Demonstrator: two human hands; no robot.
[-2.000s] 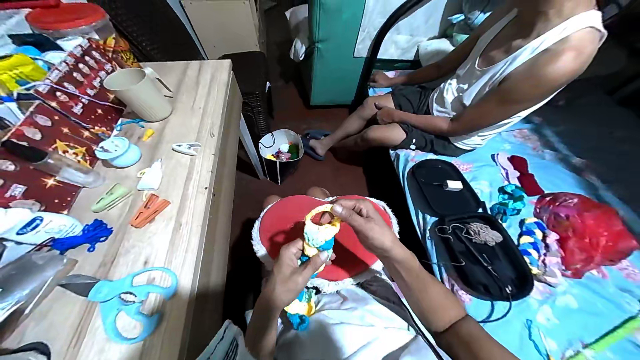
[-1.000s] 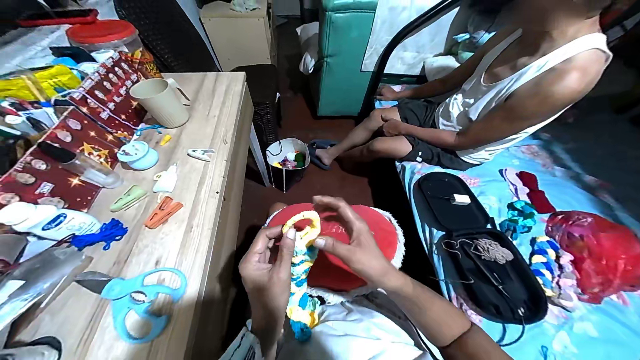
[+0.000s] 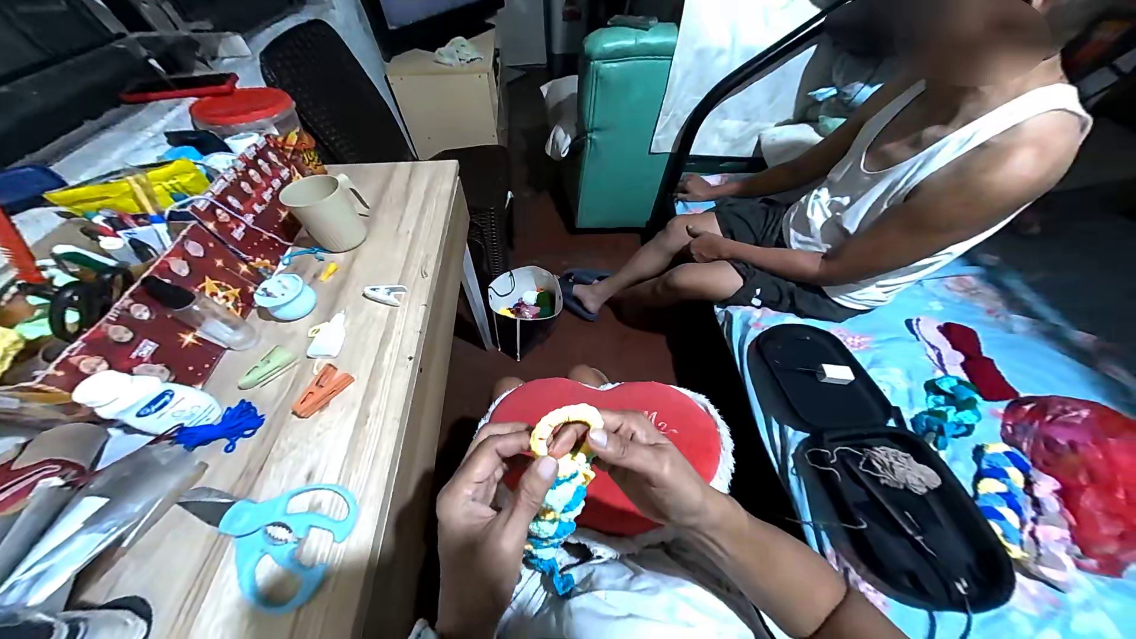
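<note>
Between my hands is a braided fabric piece [image 3: 557, 508] in yellow, white and blue, with a pale yellow loop at its top. My left hand [image 3: 497, 497] pinches the loop's left side between thumb and fingers, and the braid hangs beside that thumb. On the loop's right side, the fingers of my right hand [image 3: 652, 466] hold the edge. Under both hands lies a red heart-shaped cushion [image 3: 621, 497] with white fluffy trim, resting on my lap. The braid's blue lower end hangs over white cloth.
Blue-handled scissors [image 3: 280, 537], clothespins [image 3: 323, 390], a beige mug [image 3: 330, 213] and a white bottle [image 3: 146, 401] are on the wooden table [image 3: 404, 293] at left. A person [image 3: 923, 195] sits at right by an open black case [image 3: 905, 506] and a red plastic bag [image 3: 1074, 479]. A bin [image 3: 524, 311] stands on the floor.
Two seconds ago my left hand was around the braid below the loop; now its fingers are at the loop's left side. My right hand is still at the loop.
</note>
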